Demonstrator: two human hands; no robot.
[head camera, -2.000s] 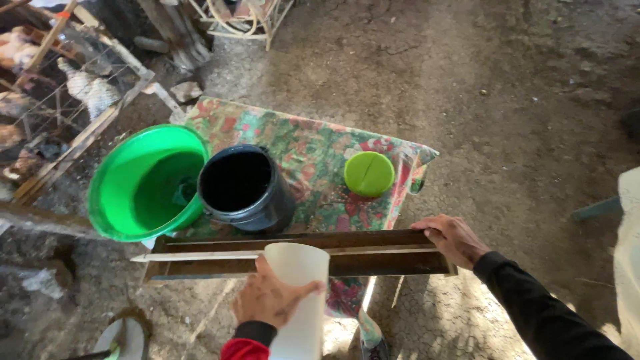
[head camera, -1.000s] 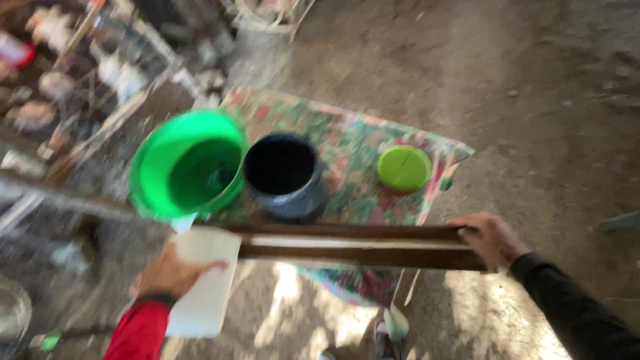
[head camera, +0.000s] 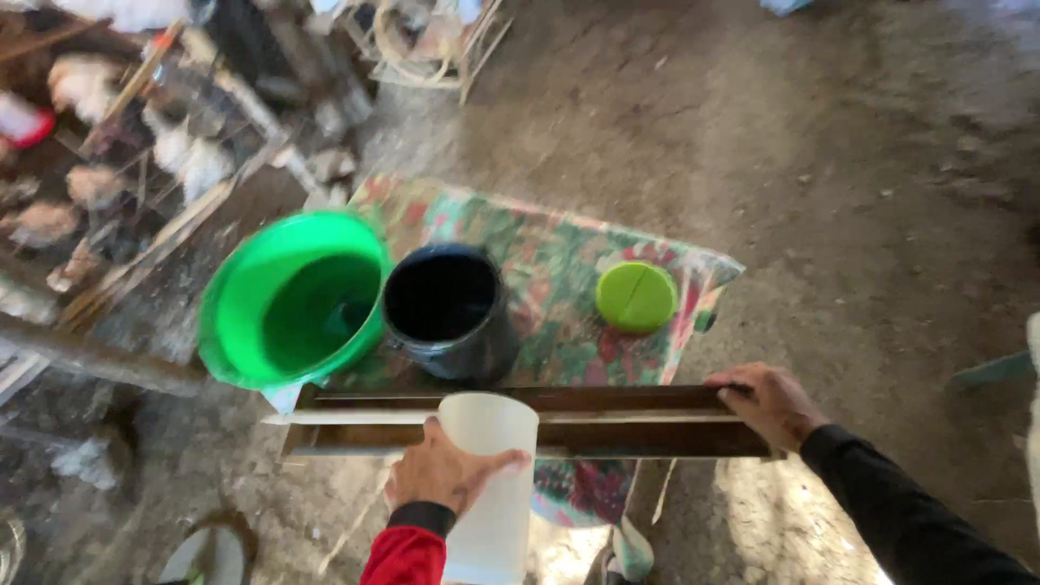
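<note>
My left hand is wrapped around a tall whitish plastic container, held tilted over the near side of a long wooden trough. A pale strip runs lengthwise along the trough. My right hand grips the trough's right end. Beyond the trough, on a table with a flowered cloth, stand a dark bucket and a lime-green round lid or lidded container. A large green basin sits at the table's left edge, touching or close to the bucket. The contents of the white container are hidden.
To the left, a wood and wire fence has several chickens behind it. A woven chair or rack stands at the back on the dirt floor. A pale object shows at the right edge.
Since one second ago, my left hand has moved the white container from the trough's left end to the right, in front of its middle. My right hand stays at the trough's right end.
</note>
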